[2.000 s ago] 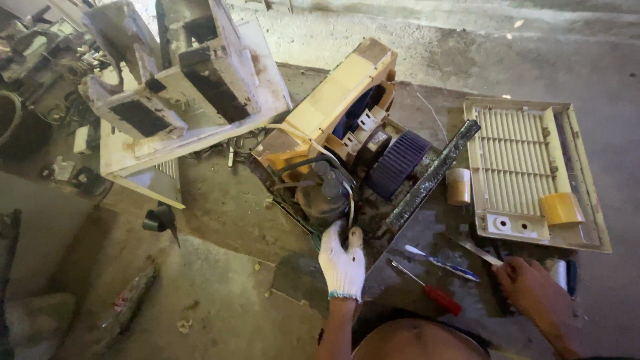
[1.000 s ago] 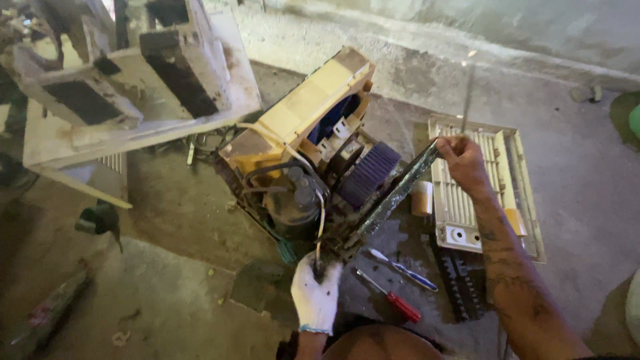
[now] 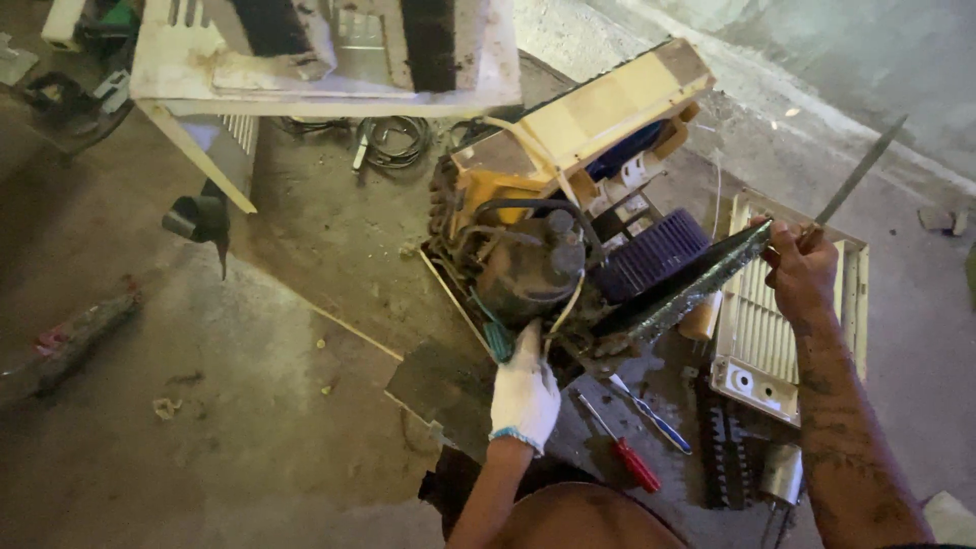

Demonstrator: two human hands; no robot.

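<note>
An air conditioner's innards stand before me: a dark compressor, a purple-blue blower wheel, a beige plastic housing and a dark finned coil. My left hand, in a white knit glove, reaches to the unit's near edge below the compressor, beside a teal-bristled brush; its fingertips are partly hidden, and its grip is unclear. My bare right hand pinches the coil's upper right end, with a long thin blade held in the same hand and pointing up right.
A red-handled screwdriver and a blue-white toothbrush lie near me. A louvered front grille is at right, with a metal capacitor below. A white casing stands upper left, near coiled cable.
My right hand has moved from the floor beside the grille up to the coil's end, with the blade in it. My left hand remains at the unit's near edge.
</note>
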